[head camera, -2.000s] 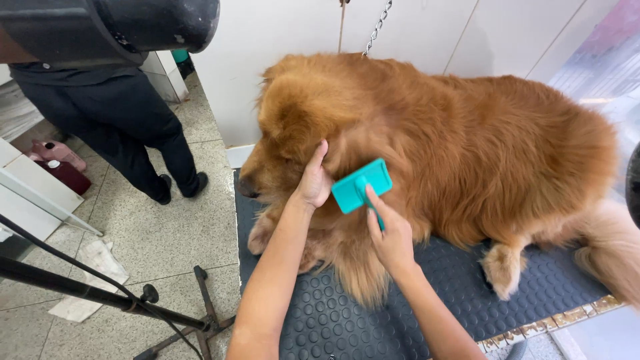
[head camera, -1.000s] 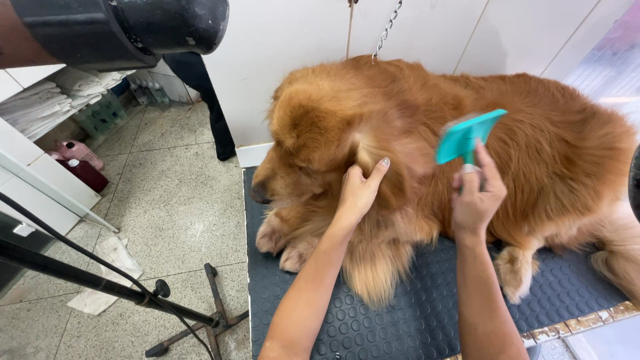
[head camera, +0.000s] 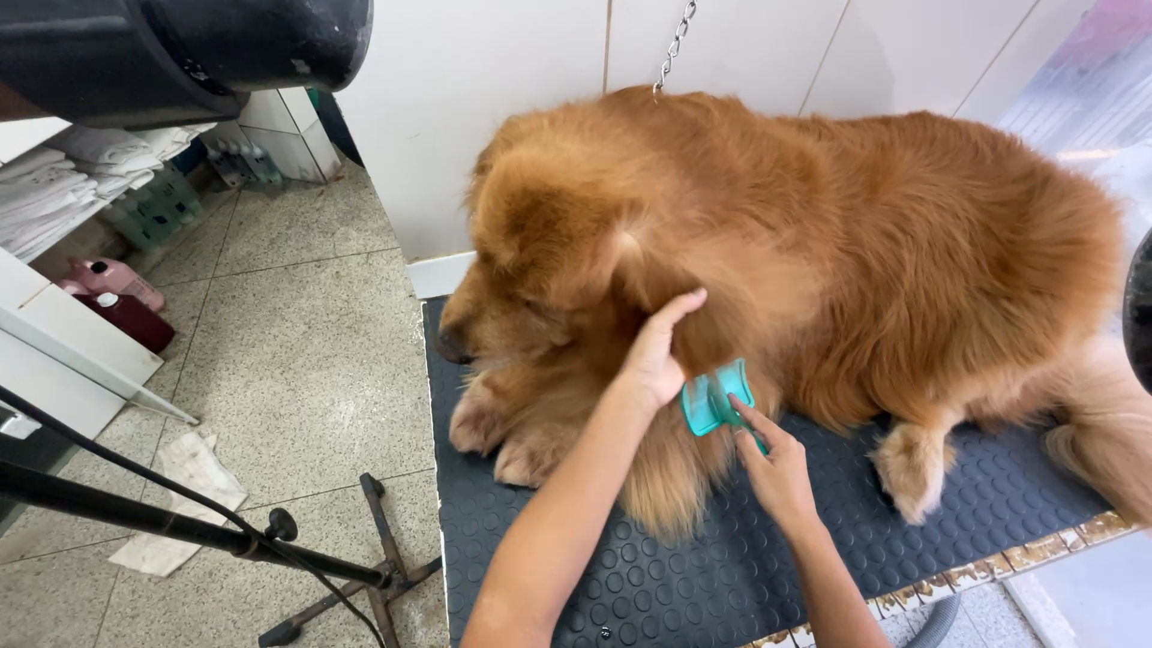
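Observation:
A golden-brown, long-haired dog lies on a black studded rubber mat, its head to the left and its front paws under its muzzle. My left hand rests against the fur of its neck just below the ear, thumb spread up; its fingers are partly hidden. In my right hand is the handle of a teal pet slicker brush. The brush head lies against the long chest fur, right beside my left wrist. Its bristle side is turned away from view.
A metal chain hangs behind the dog's neck by the white wall. A black dryer nozzle juts in at top left. A black stand with a cable stands on the floor left of the table. Folded towels and bottles are farther left.
The brush in my right hand, raised over the dog's shoulder a second ago, is now down on the chest fur. The person at the left has gone out of view.

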